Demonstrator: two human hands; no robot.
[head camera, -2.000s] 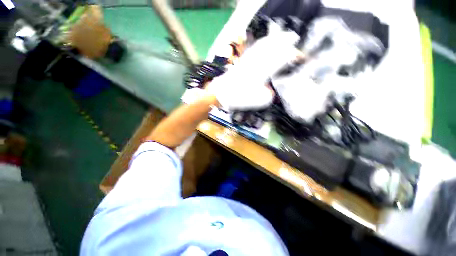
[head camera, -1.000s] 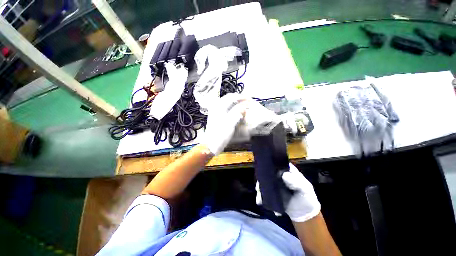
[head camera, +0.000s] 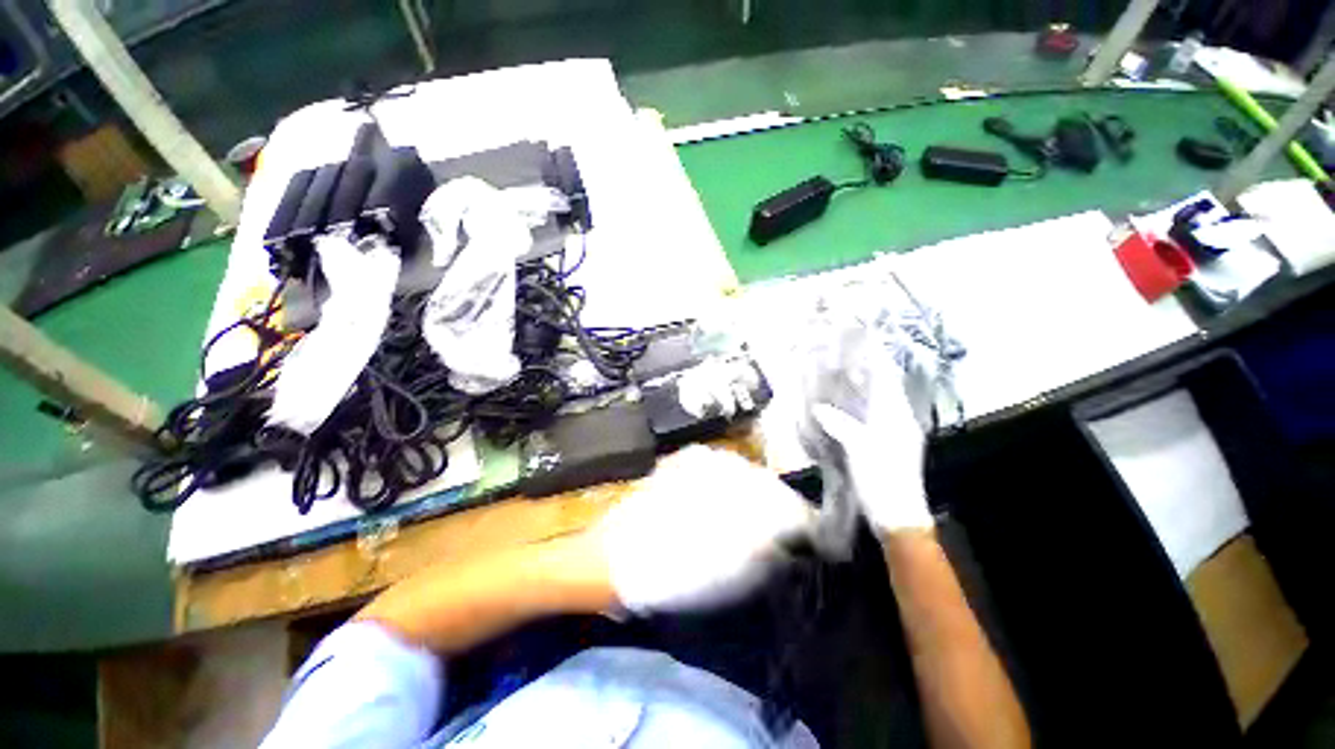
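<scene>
My right hand (head camera: 879, 446), in a white glove, is closed on a bagged adapter (head camera: 832, 498) at the bench's front edge. Its crinkled clear bag runs up against a clump of bagged adapters (head camera: 893, 329) on the white sheet, so the two are hard to separate. My left hand (head camera: 703, 534), also white-gloved and blurred, is just left of it over the bench edge; its fingers cannot be made out. Bare black adapters (head camera: 352, 198) stand in a row at the back left. Loose white bags (head camera: 476, 293) lie over the tangled black cords (head camera: 381, 417).
A dark block with a whitish lump (head camera: 718, 392) is left of the bagged clump. More adapters with cords (head camera: 794, 208) lie on the green bench beyond. A red tape dispenser (head camera: 1154, 264) is at the right. A black tray (head camera: 1091, 417) holding white and brown sheets is below right.
The view has turned right. The bare adapter in my right hand now shows inside a bag, at the bagged clump. My left hand has come away from the bag's mouth and dropped lower.
</scene>
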